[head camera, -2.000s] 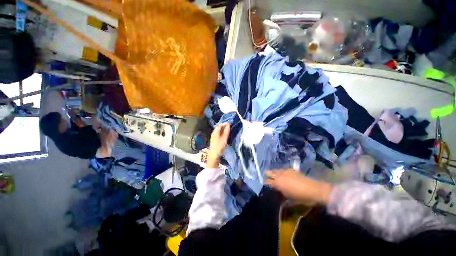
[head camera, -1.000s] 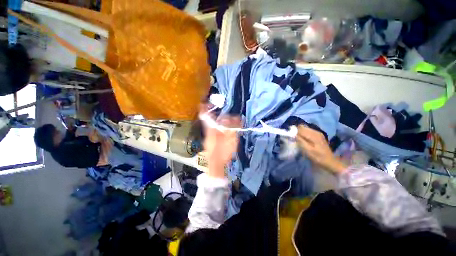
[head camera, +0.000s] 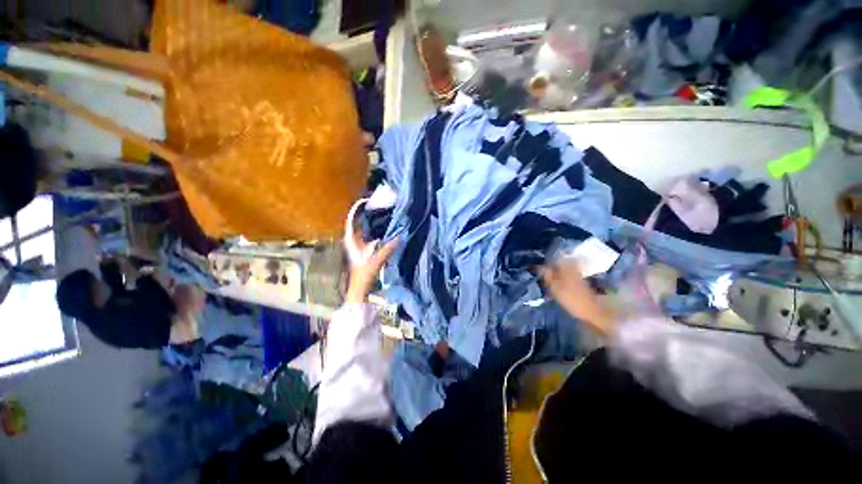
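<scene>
A bundle of light-blue and black cut pieces (head camera: 473, 203) lies fanned and crumpled in front of me, on the table edge and towards my lap. My left hand (head camera: 364, 260) is at its left side, thumb and fingers spread, beside a small white piece (head camera: 381, 197). My right hand (head camera: 575, 295) is blurred at the bundle's lower right, close to a white paper-like slip (head camera: 595, 257); its fingertips are unclear, so I cannot tell if it grips anything. The white tie strip is not seen stretched between my hands.
An orange tote bag (head camera: 269, 128) hangs at the left beside another machine (head camera: 253, 274). A pale pink strip (head camera: 695, 206) lies on dark cloth at the right. A sewing machine (head camera: 789, 310) is at the lower right. A neon strip (head camera: 799, 128) hangs behind. A person (head camera: 118, 307) sits far left.
The white strip stretched between my hands a second ago no longer shows there. My hands have moved apart. The white slip now shows by my right hand, and the view has shifted.
</scene>
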